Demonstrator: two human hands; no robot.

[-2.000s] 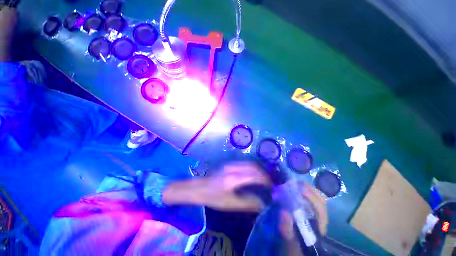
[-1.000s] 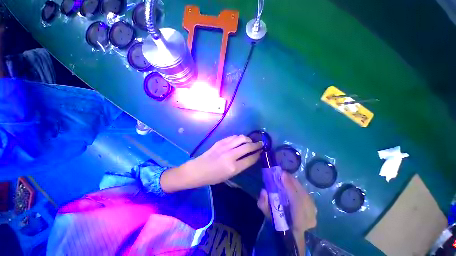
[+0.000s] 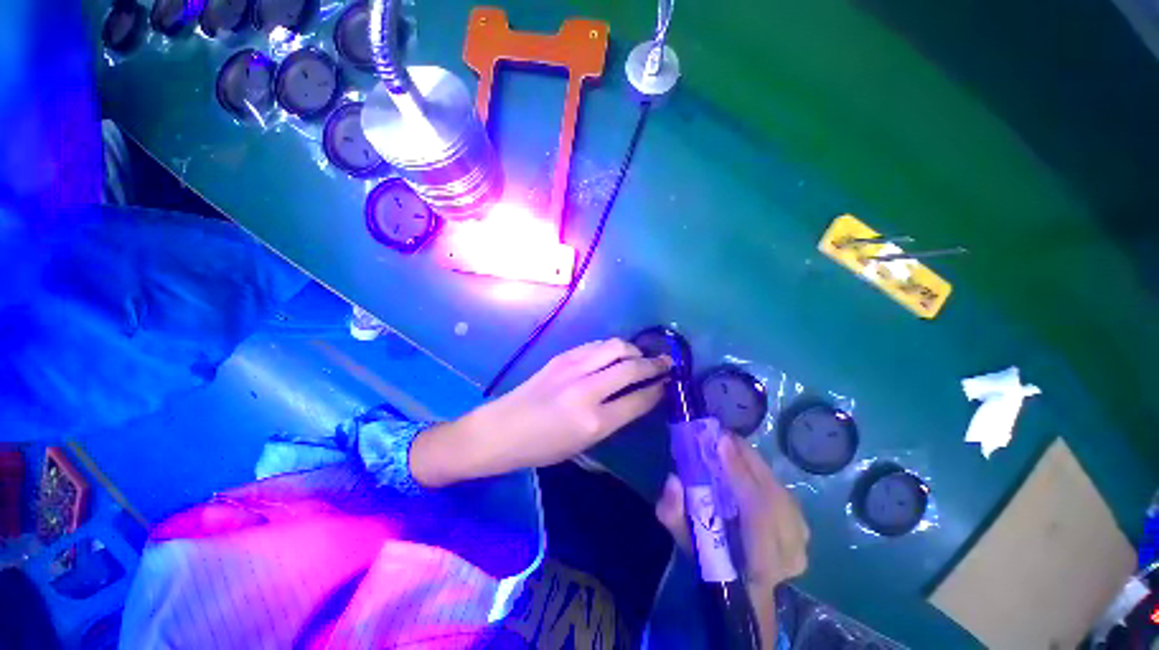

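A round black housing (image 3: 662, 345) lies on the green bench, partly covered by my fingers. My left hand (image 3: 559, 409) reaches in from the left, with its fingertips on the housing's edge. My right hand (image 3: 750, 518) is closed around a pen-shaped powered driver (image 3: 703, 495) with a pale label. The driver's thin tip points up at the housing, beside my left fingertips. Whether the tip touches a screw cannot be seen. Three more black housings, the nearest one (image 3: 733, 399) among them, lie to the right in clear crinkled film.
A glowing lamp head (image 3: 432, 140) hangs over an orange frame (image 3: 536, 48), its cable (image 3: 591, 241) crossing the bench. Several black housings (image 3: 306, 84) lie upper left. Yellow holder (image 3: 883, 267), white scrap (image 3: 998, 409) and tan board (image 3: 1045, 559) lie right. Another person's blue sleeve (image 3: 140, 292) is left.
Since two seconds ago my view has shifted and both hands have come to the leftmost housing of the near row, with the driver tip now at it. In the last second they have barely moved.
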